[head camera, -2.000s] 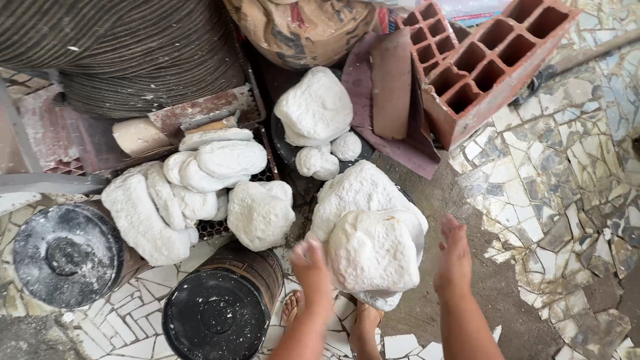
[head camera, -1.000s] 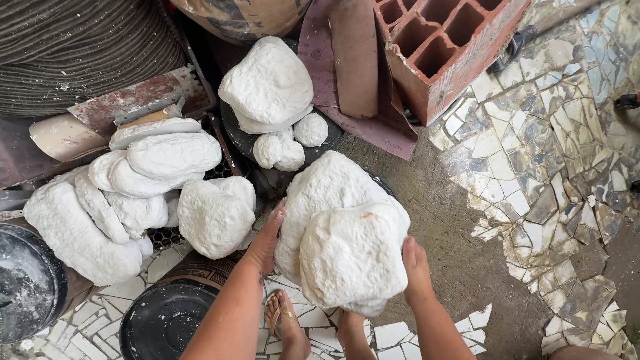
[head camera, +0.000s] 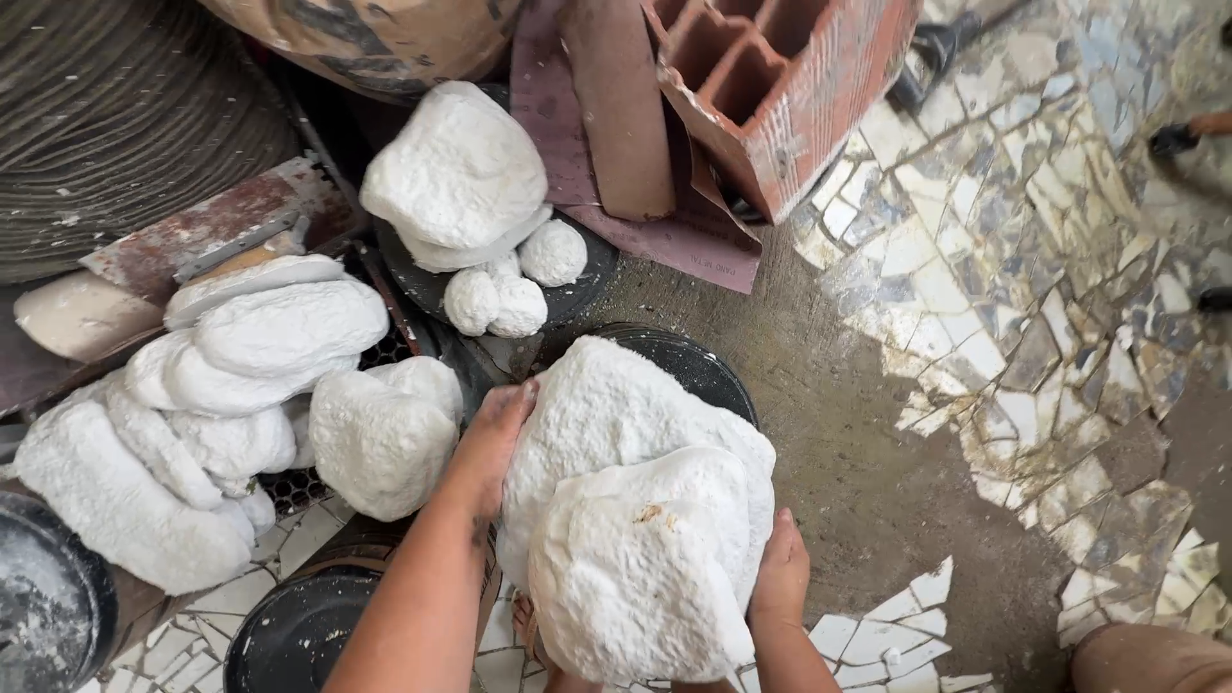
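Two rough white rock-like pieces are stacked in front of me, a smaller one (head camera: 640, 568) on top of a larger one (head camera: 616, 414). My left hand (head camera: 496, 443) grips the larger piece along its left side, and my right hand (head camera: 782, 573) presses against its right side; some fingers of both are hidden. Behind the larger piece shows a round black lid (head camera: 707, 371). Left of my left hand lies another white lump (head camera: 380, 438). Farther off, a big white piece (head camera: 457, 173) and several small white balls (head camera: 553, 253) rest on a black disc (head camera: 597, 279).
At left lies a pile of white slabs (head camera: 125, 491). Black-lidded buckets (head camera: 298, 626) stand at the lower left. A hollow clay brick (head camera: 799, 125) and sandpaper sheets (head camera: 712, 252) are at the top. Broken-tile flooring (head camera: 1039, 289) spreads to the right; a person's bare limb (head camera: 1150, 659) shows at the lower right.
Two seconds ago my hands were apart from the stacked pieces; now they hold the larger one at its sides. The stack now sits lower, showing a black lid behind. The view has moved closer.
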